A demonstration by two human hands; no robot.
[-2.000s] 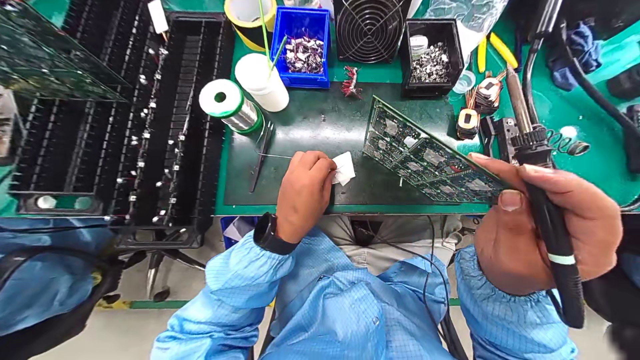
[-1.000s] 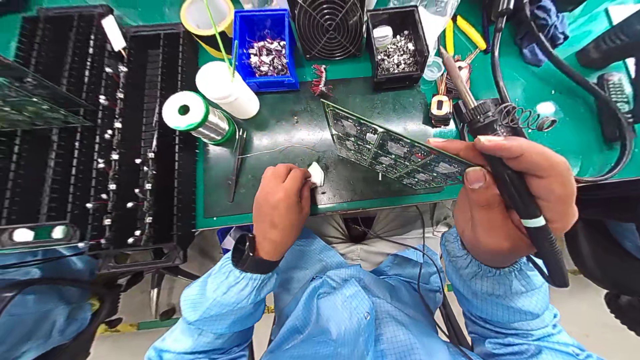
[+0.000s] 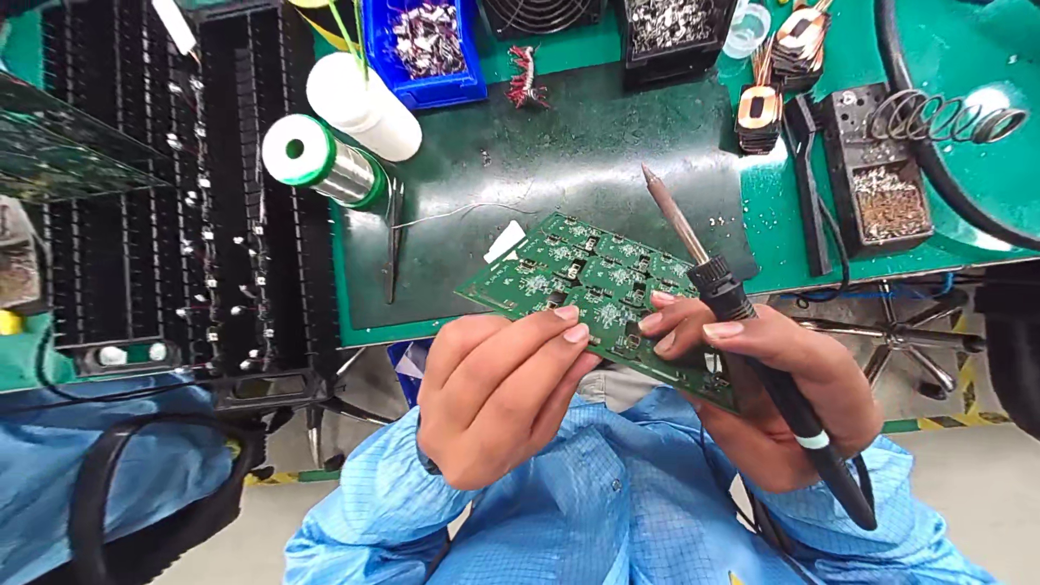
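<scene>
My right hand (image 3: pixel 780 390) holds a soldering iron (image 3: pixel 719 292), its tip pointing up and left over the dark mat, and also grips the right end of a green printed circuit board (image 3: pixel 609 301). The fingertips of my left hand (image 3: pixel 508 390) are on the board's lower front edge; whether they pinch it or something small is hidden. A white scrap (image 3: pixel 505 241) lies on the mat just behind the board's left part. Thin solder wire (image 3: pixel 463 210) runs across the mat near tweezers (image 3: pixel 393 244) and a solder spool (image 3: pixel 325 162).
Behind the mat (image 3: pixel 561 138) are a white bottle (image 3: pixel 366 106), a blue bin of small parts (image 3: pixel 479 89), a red-and-white wire bundle (image 3: pixel 526 77) and a black parts bin (image 3: pixel 674 69). An iron stand (image 3: pixel 853 162) with a spring is right; black racks (image 3: pixel 313 268) are left.
My left hand has moved from beside the white scrap on the mat to the board's front edge. The board has come left and lies flatter, its face with parts now showing more fully.
</scene>
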